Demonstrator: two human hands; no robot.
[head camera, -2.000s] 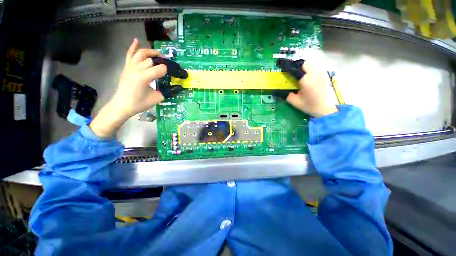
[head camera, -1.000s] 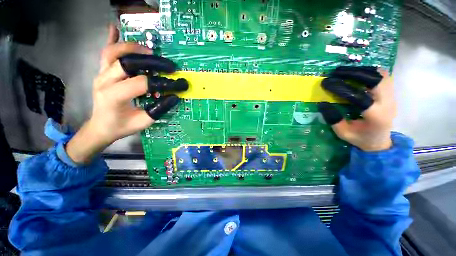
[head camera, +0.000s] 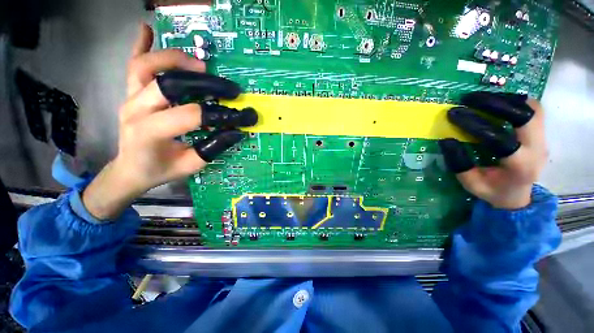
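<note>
A long yellow strip (head camera: 345, 118) lies across the middle of a large green circuit board (head camera: 391, 169). My left hand (head camera: 156, 123), with black finger cots, grips the strip's left end. My right hand (head camera: 508, 153), also with black finger cots, grips its right end. The fingertips hide both ends of the strip. Whether the strip touches the board all along cannot be told. A yellow-outlined area (head camera: 280, 213) with a dark, reflecting surface shows uncovered near the board's near edge. Small reddish-white components (head camera: 226, 224) stand beside it at the left.
A metal conveyor rail (head camera: 299, 261) runs along the board's near edge, with a chain (head camera: 169, 234) at the left. Black finger-shaped items (head camera: 49, 110) lie on the pale surface at left. The wearer's blue smock (head camera: 254, 302) is below the rail.
The view has moved much closer to the board. Over the last second, the board, strip and right hand have shifted slightly right and down in the picture. Both hands keep hold of the strip.
</note>
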